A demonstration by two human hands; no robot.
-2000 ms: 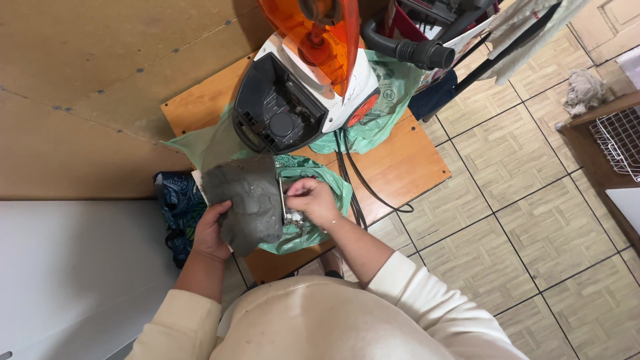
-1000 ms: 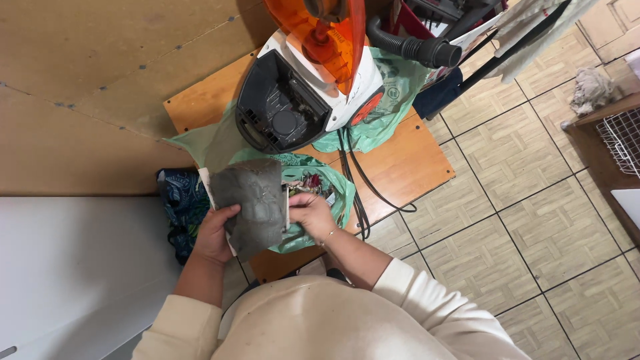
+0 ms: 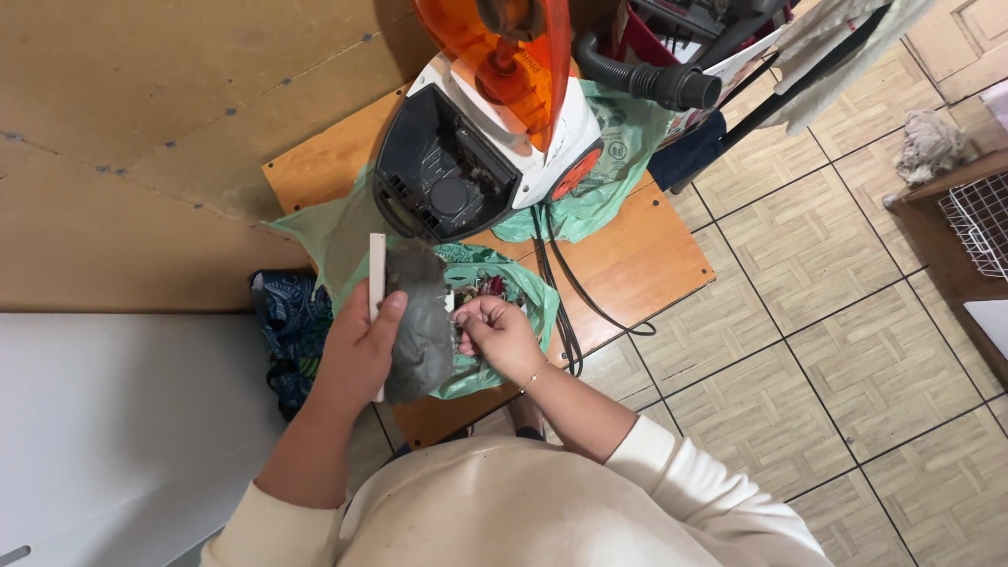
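Note:
My left hand (image 3: 362, 342) grips a grey vacuum cleaner dust bag (image 3: 419, 327) by its stiff pale edge plate (image 3: 377, 276), thumb on the near face. At the dust bag's right side is my right hand (image 3: 498, 335), its thumb and index finger pinched together; whether anything is between them is too small to tell. Beneath both lies a green plastic bag (image 3: 543, 303) with mixed rubbish in it. Just beyond stands a white and orange vacuum cleaner (image 3: 551, 150), its orange lid (image 3: 512, 71) raised and its dark, dusty compartment (image 3: 453, 189) exposed.
A wooden board (image 3: 665, 260) bears the vacuum cleaner and bags. Black cables (image 3: 587, 291) run over its right part. Behind are a ribbed black hose (image 3: 646, 83) and another green bag (image 3: 622, 157). A patterned blue bag (image 3: 291, 323) stands left, beside a white surface (image 3: 134, 425).
My left hand has turned the dust bag, so its pale edge plate now shows upright on the left and its grey face looks narrower. My right hand stays near its right side.

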